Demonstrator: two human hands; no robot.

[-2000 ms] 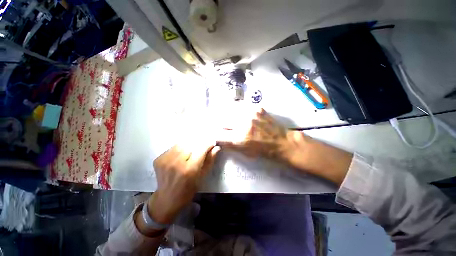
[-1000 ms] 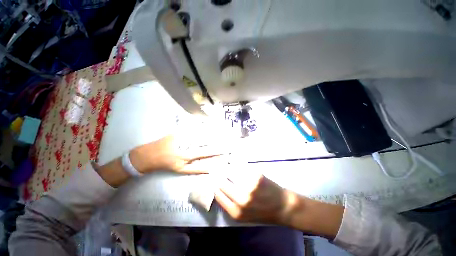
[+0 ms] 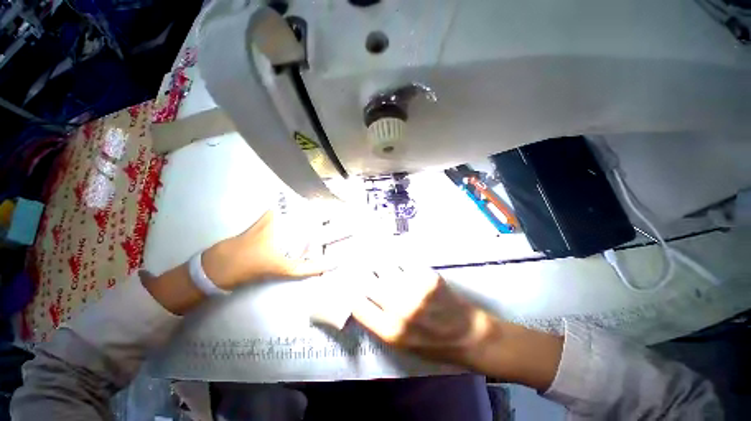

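Observation:
A small fabric piece point(image 3: 333, 309) lies in front of the needle, its grey-beige end showing and the rest bleached by the lamp. My right hand point(image 3: 422, 311) is closed over its right side, fingertips on the cloth. My left hand point(image 3: 254, 253) lies left of the needle area, fingers reaching into the glare; whether it grips cloth cannot be told. The presser foot and needle point(image 3: 401, 215) stand behind the hands, under the white sewing machine head point(image 3: 510, 90). Whether cloth lies under the foot is hidden by glare.
Orange and blue snips point(image 3: 492, 205) lie right of the needle, beside a flat black device point(image 3: 568, 197) with a white cable point(image 3: 646, 284). A brown covering with red print point(image 3: 99, 214) is at left. Ruler marks point(image 3: 247, 349) run along the front edge.
The view has tilted up, showing more machine head. From together near the front edge, my hands moved apart, left hand going left. In the last second they shifted only slightly; the fabric end stays visible.

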